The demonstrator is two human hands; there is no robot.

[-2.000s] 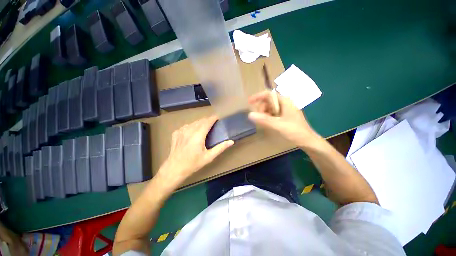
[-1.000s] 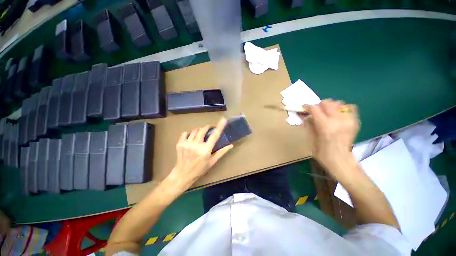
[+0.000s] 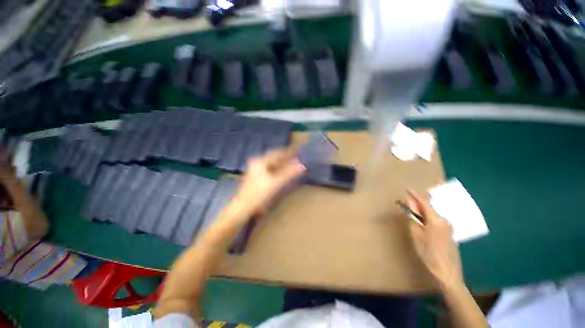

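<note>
The view is blurred. My left hand (image 3: 272, 179) is beside a grey device unit (image 3: 315, 152) at the cardboard's upper part, fingertips at its left edge; blur hides whether it grips it. Another unit with a black display window (image 3: 343, 175) lies just below. A dark unit (image 3: 242, 236) is partly hidden by my left forearm. My right hand (image 3: 423, 221) holds a thin small hand tool (image 3: 410, 211) over the right part of the cardboard sheet (image 3: 346, 250). Translucent protective film (image 3: 383, 118) hangs above the cardboard.
Two rows of units (image 3: 154, 198) stand at the left. More units (image 3: 266, 80) stand on the green conveyor behind. A crumpled white cloth (image 3: 410, 142) and a white piece (image 3: 460, 210) are at the right. A white roll (image 3: 407, 32) is overhead. Another person's arm (image 3: 25, 205) shows far left.
The view has swung, showing more at the back and left. My left hand has left the cardboard's middle, where its unit is gone, and moved up towards the rows. My right hand still holds the tool.
</note>
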